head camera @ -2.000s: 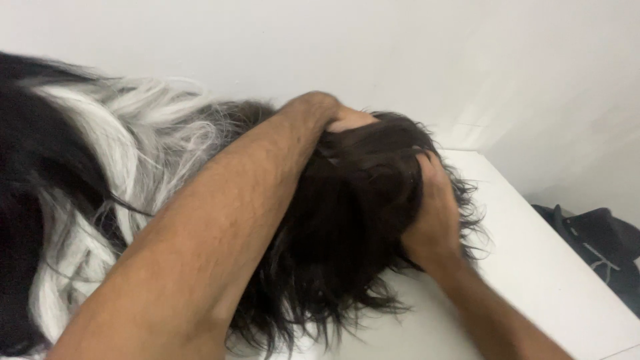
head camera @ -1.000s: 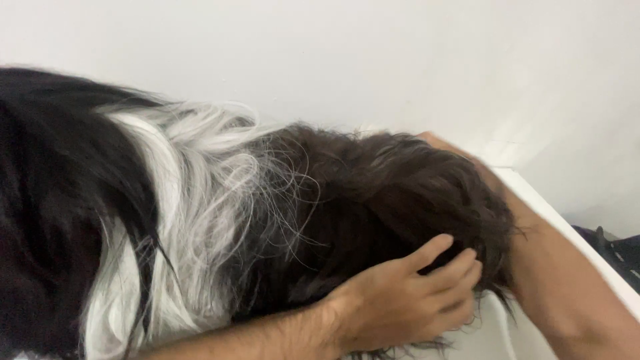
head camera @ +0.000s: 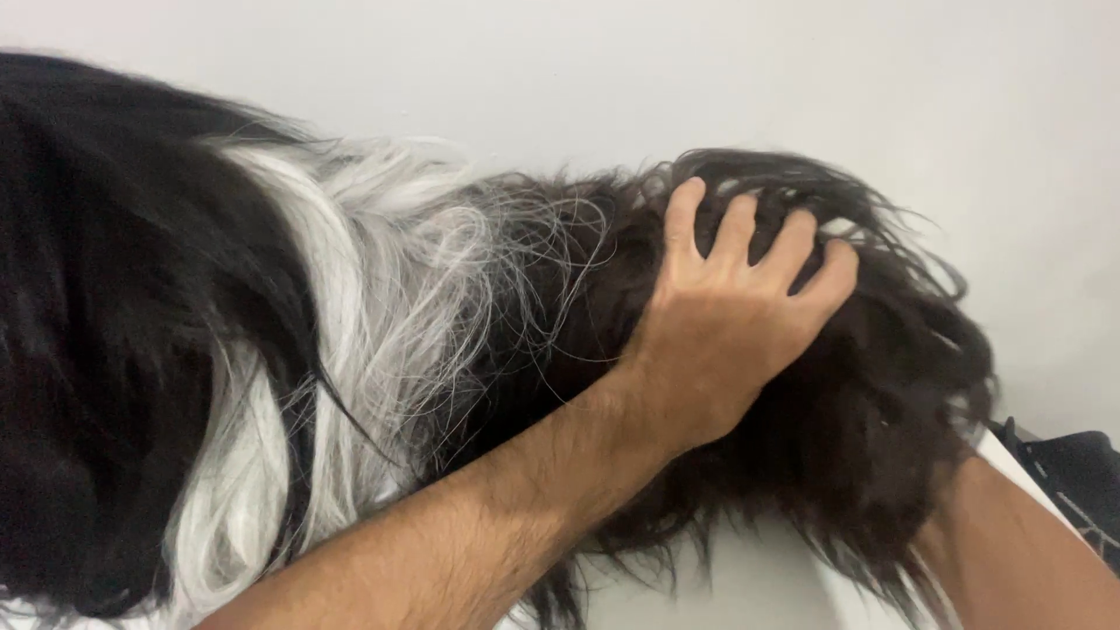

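Observation:
A dark brown wig-like mass of hair [head camera: 840, 385] lies right of centre. My left hand [head camera: 744, 297] rests on its top with fingers spread, the fingertips in the strands. My right hand is hidden beneath or behind the hair at the right; only the forearm shows at the lower right. Beside the brown hair on the left is pale silver-white hair [head camera: 350, 254], its loose strands spreading over the brown. Farther left lies long straight black hair [head camera: 114, 306].
A white surface [head camera: 726, 577] carries the hair, its edge running down at the right. Behind stands a plain pale wall [head camera: 560, 79]. A dark item, perhaps cloth or a bag [head camera: 1072, 477], is beyond the edge at the far right.
My left hand has moved from the lower front of the brown hair up onto its top. The brown hair's right part now stands higher and fuller. My right hand remains hidden.

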